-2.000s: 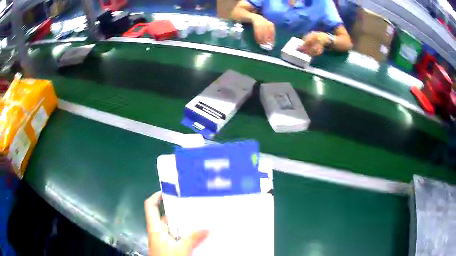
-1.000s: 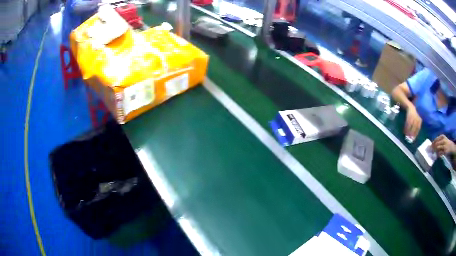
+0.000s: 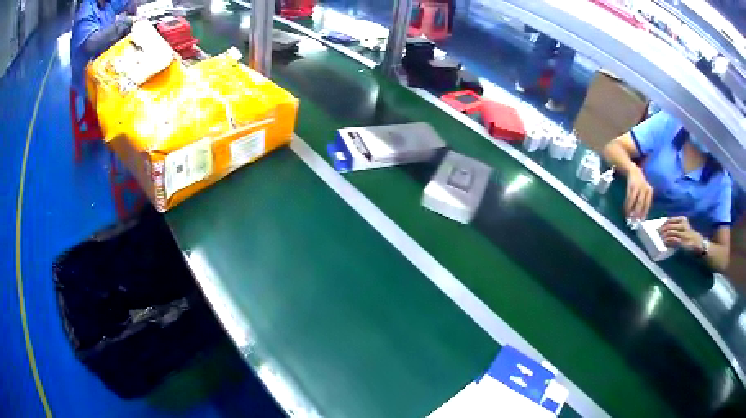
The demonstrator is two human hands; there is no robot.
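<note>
A flat white carton with a blue end (image 3: 521, 377) shows at the bottom edge, cut off by the frame. Small white cut-outs show on its blue end. Neither of my hands is in view; whether one touches the carton is hidden below the edge. A grey-white retail box with a blue end and dark print (image 3: 393, 144) lies on the belt beyond the pale strip. A pale grey block with a recess (image 3: 458, 187) lies close to its right.
A large yellow-wrapped carton (image 3: 196, 122) sits at the left on the near side. A black lined bin (image 3: 123, 306) stands on the blue floor below it. A person in blue (image 3: 680, 175) handles a small white box (image 3: 655, 238) across the belt. Red trays (image 3: 501, 119) lie on the far side.
The view has swung left, and my hand seen holding the carton two seconds ago is out of the picture. The box and grey block sit further up and left in view than one second ago.
</note>
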